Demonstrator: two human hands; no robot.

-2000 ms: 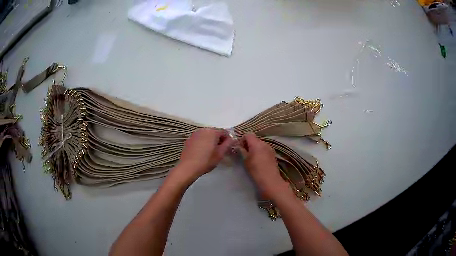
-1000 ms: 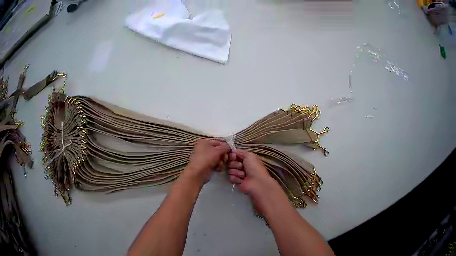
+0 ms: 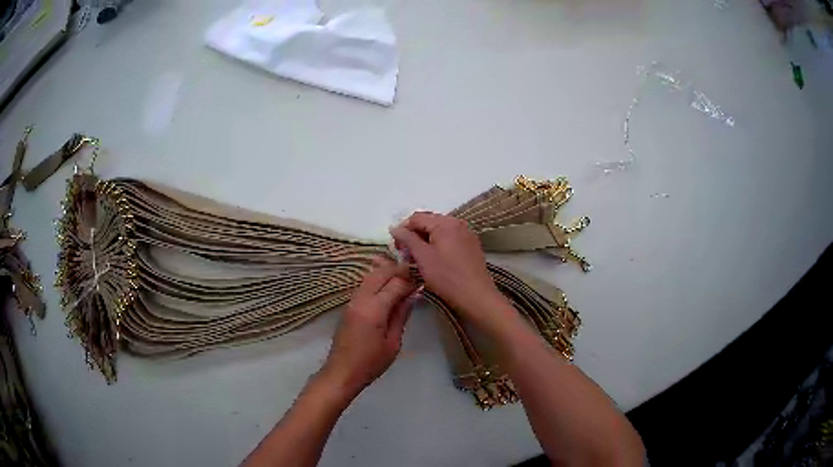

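Note:
A bundle of tan webbing straps [image 3: 247, 235] lies across the white table, gathered narrow at its middle and fanned out at both ends, with gold hooks at the ends. A whitish tie string [image 3: 398, 239] shows at the narrow part, partly hidden by my fingers. My right hand [image 3: 446, 260] is over the gathered part, fingertips closed on the string. My left hand [image 3: 370, 319] lies lower, its fingers pressed on the straps at the same place; whether it pinches string is hidden. Another whitish string [image 3: 95, 264] lies across the left end.
A white folded cloth [image 3: 315, 53] lies at the back. Clear plastic scraps [image 3: 671, 80] lie at the right. A loose strap heap [image 3: 18, 274] is at the left edge, with a short strap piece [image 3: 53, 162] beside it. The table's curved edge [image 3: 731, 356] is at lower right.
My right hand has moved up over the gathered part, and my left hand has moved lower. Hooked strap ends at the lower right now show again. The view has shifted slightly.

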